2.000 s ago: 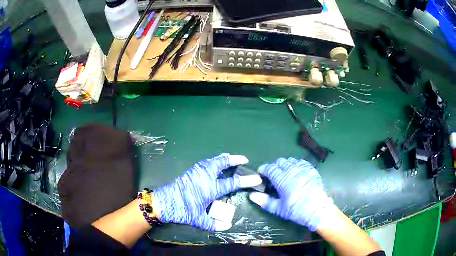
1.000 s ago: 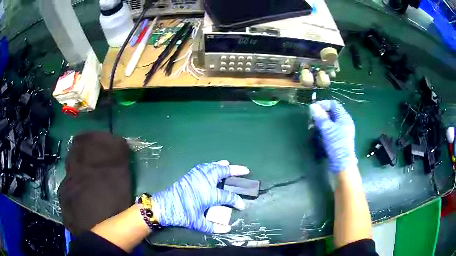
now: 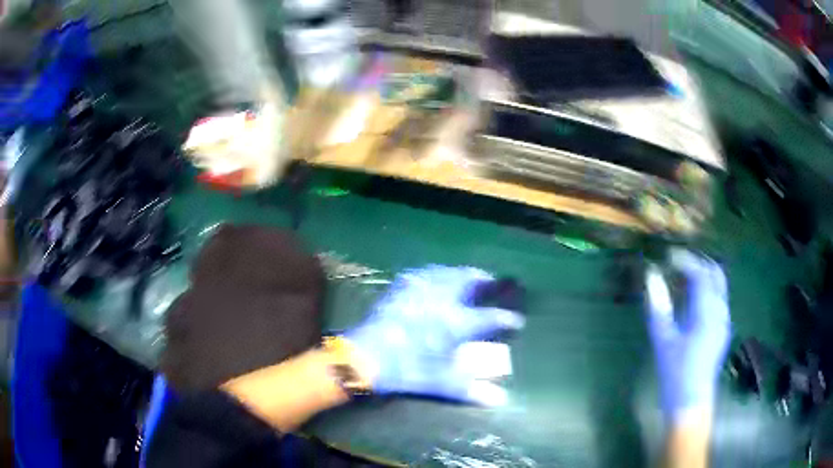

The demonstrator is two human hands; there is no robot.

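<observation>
The frame is blurred. My left hand [image 3: 425, 334], in a blue-white glove, lies at the centre, its fingers around a black power adapter [image 3: 500, 293] and a white socket block [image 3: 487, 358]. My right hand [image 3: 690, 329], gloved the same way, points up at the right, just below the pale terminals [image 3: 667, 212] of the test instrument [image 3: 566, 155]. Its thumb and fingers look a little apart; whether they hold a cable tip is too blurred to tell. The adapter's cable cannot be made out.
A dark brown cloth or cap [image 3: 247, 306] lies beside my left forearm. A white-red switch box [image 3: 233, 146] stands behind it. A black smartphone [image 3: 580, 69] lies on the instrument. Piles of black adapters [image 3: 100, 206] lie at the left, dark items at the right. A blue bin [image 3: 38, 366] is lower left.
The view has swung, so the bench appears tilted and shifted right. Since the oldest frame, my right hand has left the adapter and moved up towards the terminals. My left hand keeps its hold.
</observation>
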